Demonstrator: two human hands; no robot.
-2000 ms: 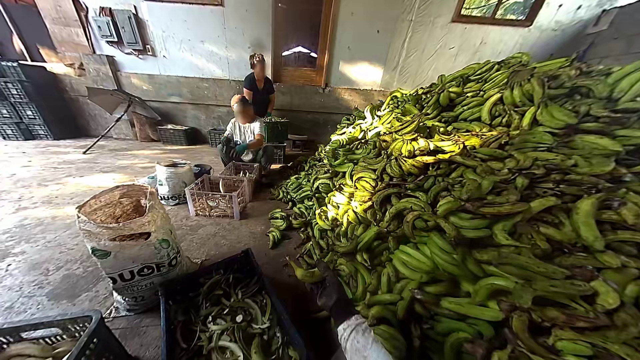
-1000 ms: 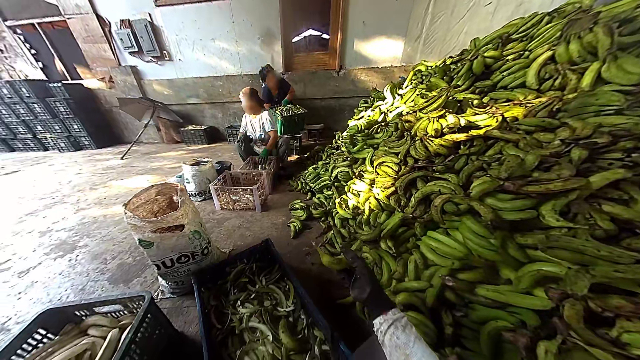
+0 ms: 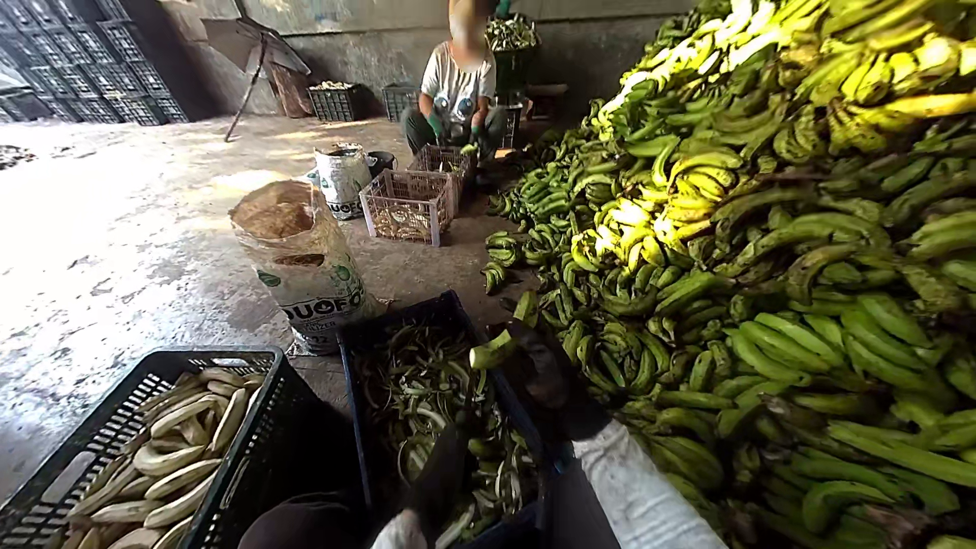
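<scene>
My right hand (image 3: 545, 374), in a dark glove with a white sleeve, holds a green plantain (image 3: 494, 351) above the right edge of a dark blue crate (image 3: 451, 305). Plantain peels (image 3: 427, 412) fill much of that crate. Low over the peels is my left hand (image 3: 444, 465), also dark-gloved and blurred; whether it grips anything cannot be made out. A large heap of green plantains (image 3: 801, 343) rises on the right. Peeled plantains (image 3: 179, 457) lie in a black plastic crate (image 3: 278, 366) at the lower left.
An open white sack (image 3: 313, 282) stands beyond the crates. Farther back are a smaller sack (image 3: 341, 179) and a pale plastic crate (image 3: 408, 202). A seated person (image 3: 457, 91) in green gloves is behind them. Black crates (image 3: 99, 61) are stacked at the far left beside an umbrella (image 3: 255, 49).
The view has tilted down and swung right less than the crates appear to shift. My left hand has come into view over the peels, and my right hand now holds the plantain over the crate edge.
</scene>
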